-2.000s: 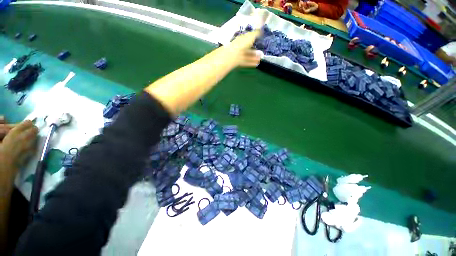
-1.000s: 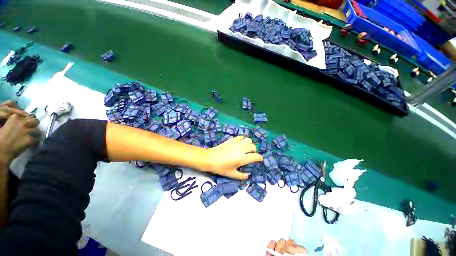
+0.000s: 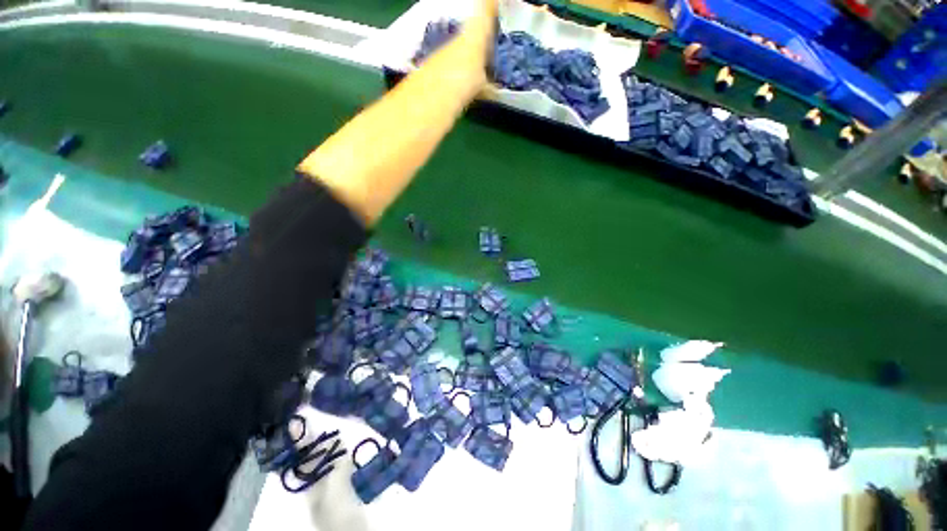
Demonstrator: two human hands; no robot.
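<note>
My left arm in a black sleeve crosses the view. My left hand (image 3: pixel 478 47) is over the left end of the long black tray (image 3: pixel 582 143), partly cut off by the top edge; its fingers are blurred or hidden. Plaid miniature bags (image 3: pixel 545 71) fill the tray, part of them on a white lining. A large heap of bags (image 3: pixel 509 368) with black loop handles lies at the bench edge and on a white paper sheet (image 3: pixel 436 503). Loose black curved cords (image 3: pixel 312 456) lie beside the heap. My right hand is not in view.
A green conveyor belt (image 3: pixel 644 270) carries a few single bags. Black-handled scissors (image 3: pixel 613 446) and crumpled white tissue (image 3: pixel 680 410) lie right of the heap. A hammer-like tool (image 3: pixel 23 353) lies at left. Blue bins (image 3: pixel 779 52) stand beyond the belt.
My left hand moved from the tray to the heap, then back up to the tray. My right hand, seen at the bottom edge one second ago, has left the view. The camera view has shifted.
</note>
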